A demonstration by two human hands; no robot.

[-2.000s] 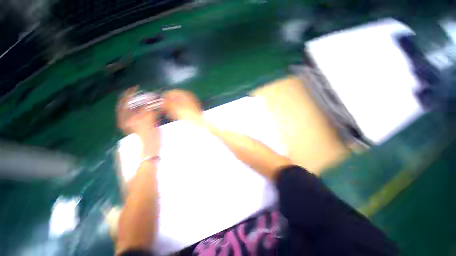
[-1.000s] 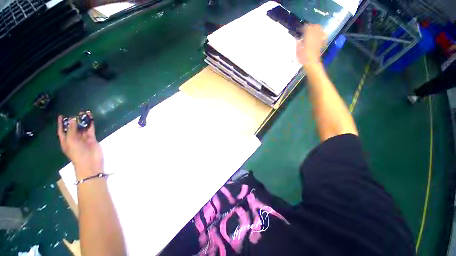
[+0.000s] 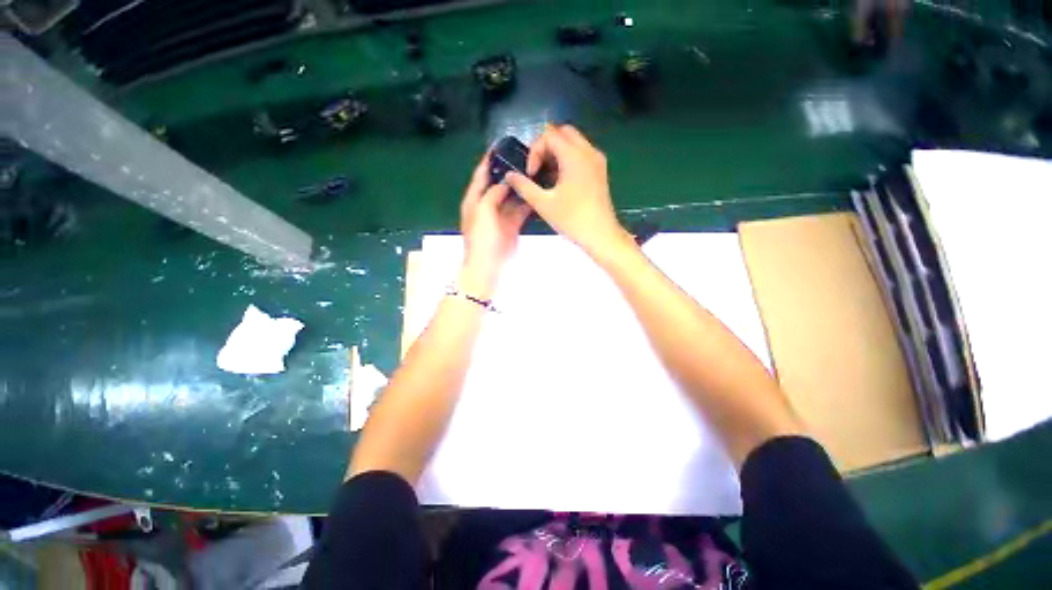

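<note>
My left hand (image 3: 489, 219) and my right hand (image 3: 573, 184) are together above the far edge of the white work sheet (image 3: 577, 380). Between them they hold a small black unit (image 3: 509, 158) at the fingertips. My left hand is under and left of it; my right fingers press on its right side. The fingers hide part of it, so I cannot tell whether a separate cover is on it. A small dark piece shows at the sheet's far edge, just right of my right wrist.
Several open sub-assemblies (image 3: 494, 74) lie scattered across the green bench. A grey metal post (image 3: 173, 173) crosses at left. A crumpled white tissue (image 3: 261, 342) lies left of the sheet. A tan cardboard sheet (image 3: 831, 334) and a white-topped tray stack (image 3: 992, 288) are at right.
My right hand has come back from the top of the tray stack and joined my left hand at the black unit. The view has turned, so the sheet now lies straight in front.
</note>
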